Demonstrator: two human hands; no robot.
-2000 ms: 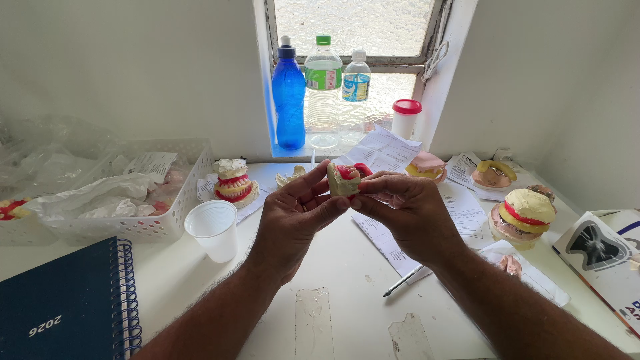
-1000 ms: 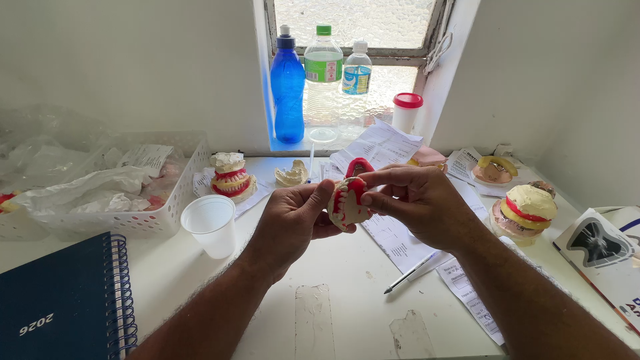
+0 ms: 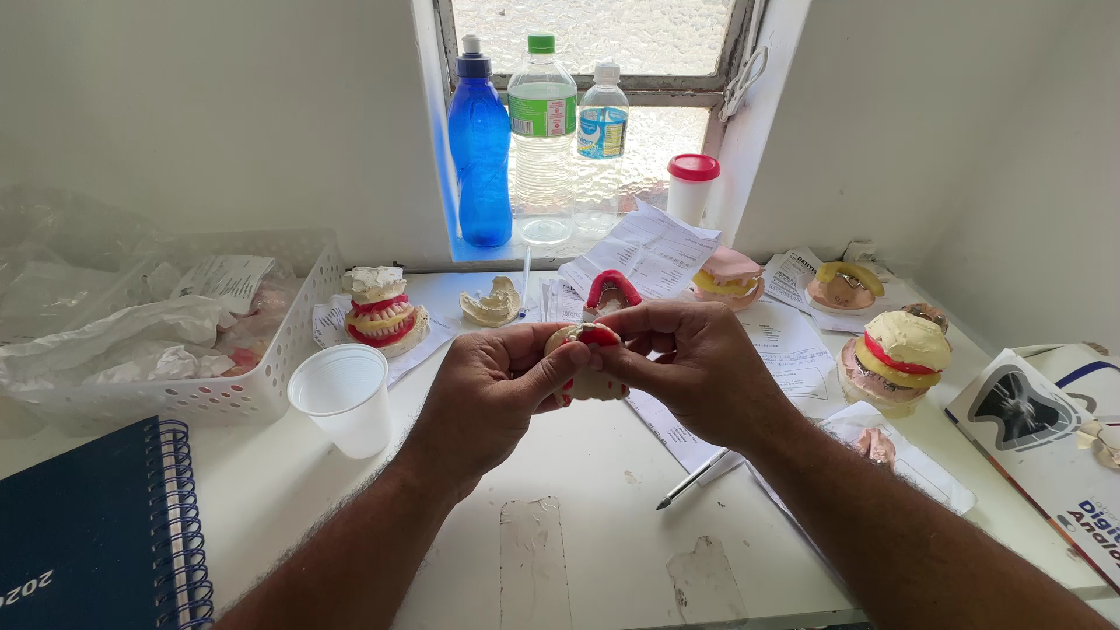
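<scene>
My left hand and my right hand meet above the middle of the table, both gripping a cream plaster dental model with red wax on it. Fingers and thumbs cover much of the model. Just behind it, a red wax rim on a base shows above my right fingers. A cream plaster piece lies behind my left hand. To the left stands a stacked dental model with teeth set in red wax.
A plastic cup stands left of my forearm, before a white perforated basket. A spiral notebook lies front left. Papers, a pen and more dental models are at right. Bottles stand at the window.
The model has been turned in my hands: a second ago its red and cream face showed, and now its top edge does. Both hands have stayed over the middle of the table.
</scene>
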